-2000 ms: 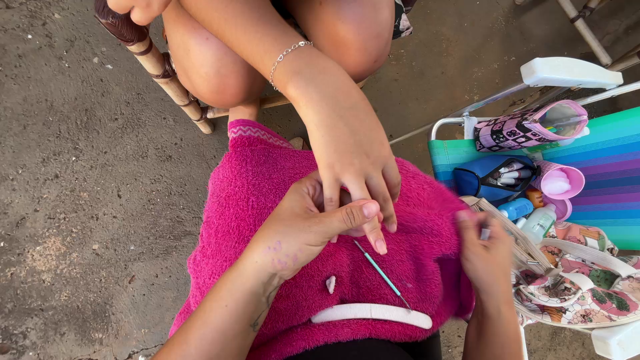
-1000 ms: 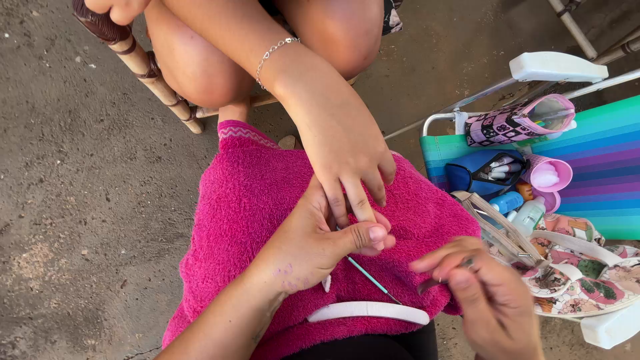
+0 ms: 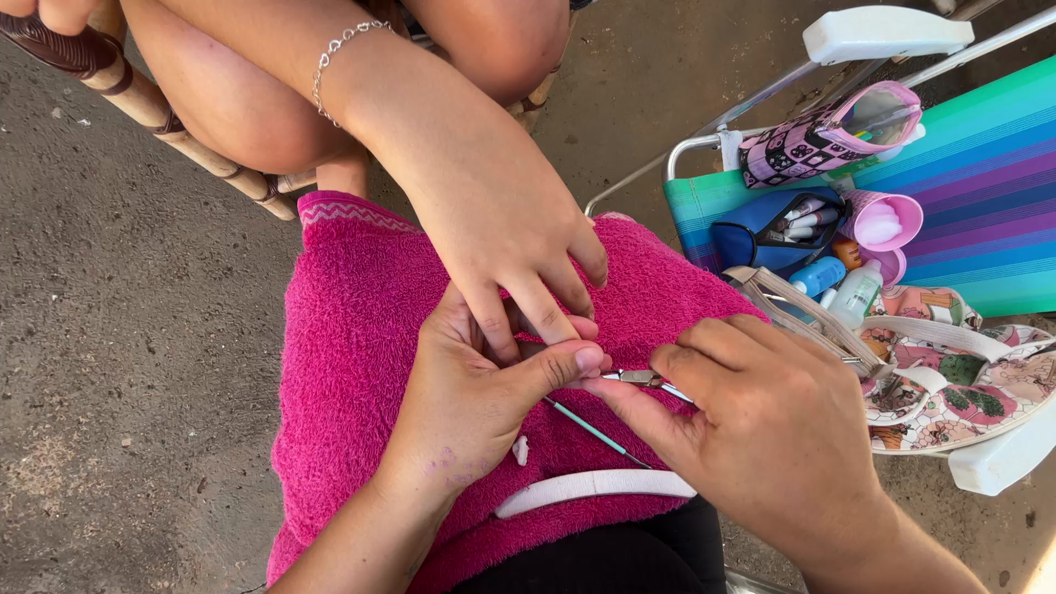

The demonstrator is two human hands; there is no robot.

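Note:
My left hand [image 3: 478, 388] holds a finger of the other person's hand [image 3: 511, 223], thumb on top near the fingertip. My right hand [image 3: 742, 412] grips metal cuticle nippers [image 3: 639, 377], their tip close to that fingertip; the handles are mostly hidden in my fingers. Under the hands a pink terry towel [image 3: 355, 330] covers my lap. On it lie a thin teal-handled manicure tool [image 3: 590, 426], a small white scrap [image 3: 520, 450] and a curved white nail file [image 3: 594, 490].
At the right stands a striped folding chair [image 3: 982, 190] with a patterned pencil case [image 3: 792, 153], a blue pouch [image 3: 738, 235], pink cups [image 3: 899, 219], small bottles [image 3: 858, 295] and a floral bag [image 3: 982, 388]. The other person's knees and a bamboo chair [image 3: 148, 103] are at the upper left.
My right hand has moved left from beside the towel to the held finger, with the nippers now visible in it. My left hand still holds the other person's hand.

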